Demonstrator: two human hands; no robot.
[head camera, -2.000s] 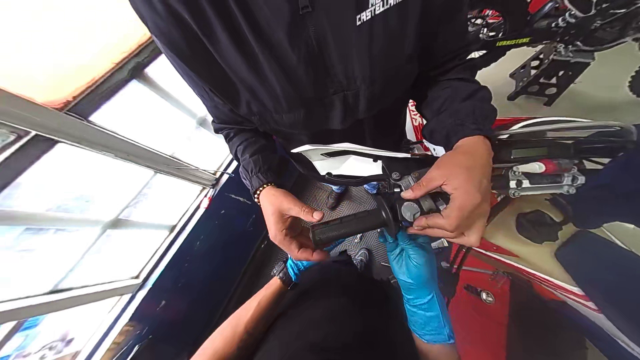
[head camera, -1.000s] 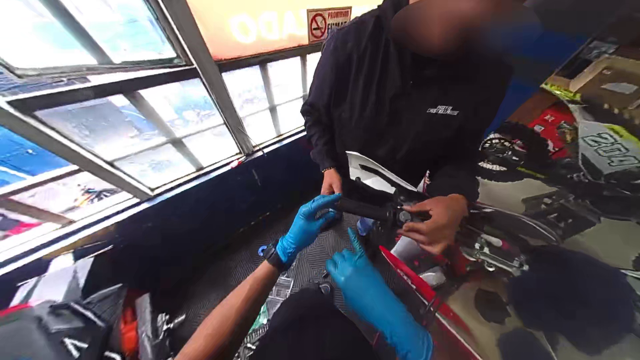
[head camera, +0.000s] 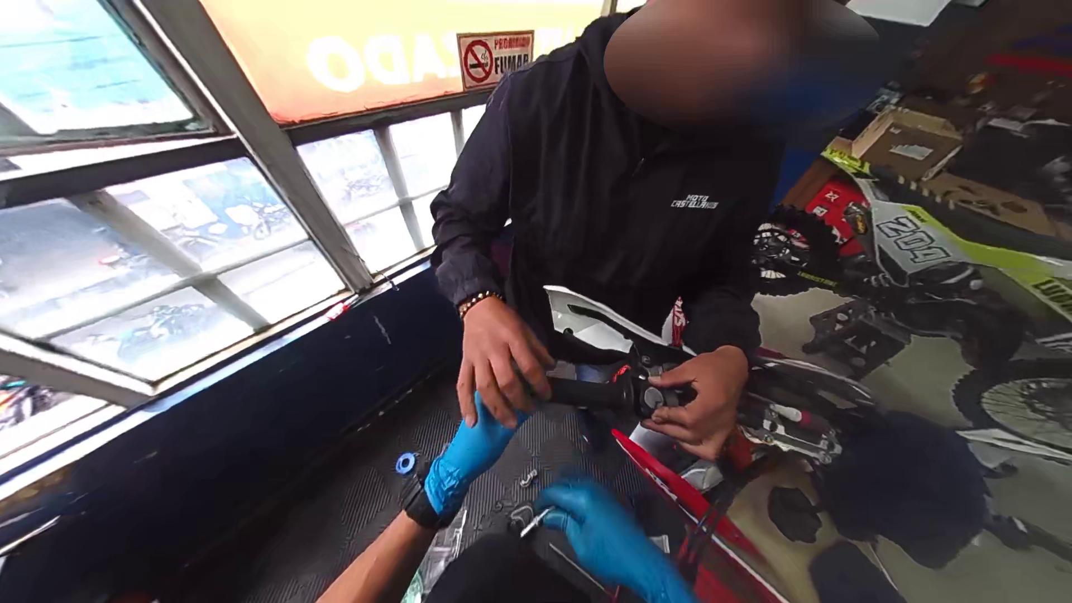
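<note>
A black rubber handlebar grip (head camera: 590, 392) points left from the motorcycle's handlebar, beside a switch housing (head camera: 649, 398). My left hand (head camera: 481, 435), in a blue glove, is raised at the outer end of the grip. Its fingertips are partly hidden under a co-worker's hand (head camera: 502, 360), so their hold does not show. The co-worker's other hand (head camera: 703, 398) pinches the switch housing. Lower down, my right hand (head camera: 599, 532), also blue-gloved and blurred, has curled fingers beside a thin shiny metal piece (head camera: 536, 521); whether it is held is unclear.
A co-worker in a dark jacket (head camera: 620, 218) stands across the handlebar. Red bodywork (head camera: 670, 481) lies right of my right hand. Ribbed black matting (head camera: 335, 502) covers the floor. Windows (head camera: 184, 243) line the left; another motorcycle (head camera: 913, 243) stands at right.
The co-worker's hand at the grip's outer end now lies over my left fingertips. My right hand has dropped away from below the handlebar. The view tilted up after the first frame.
</note>
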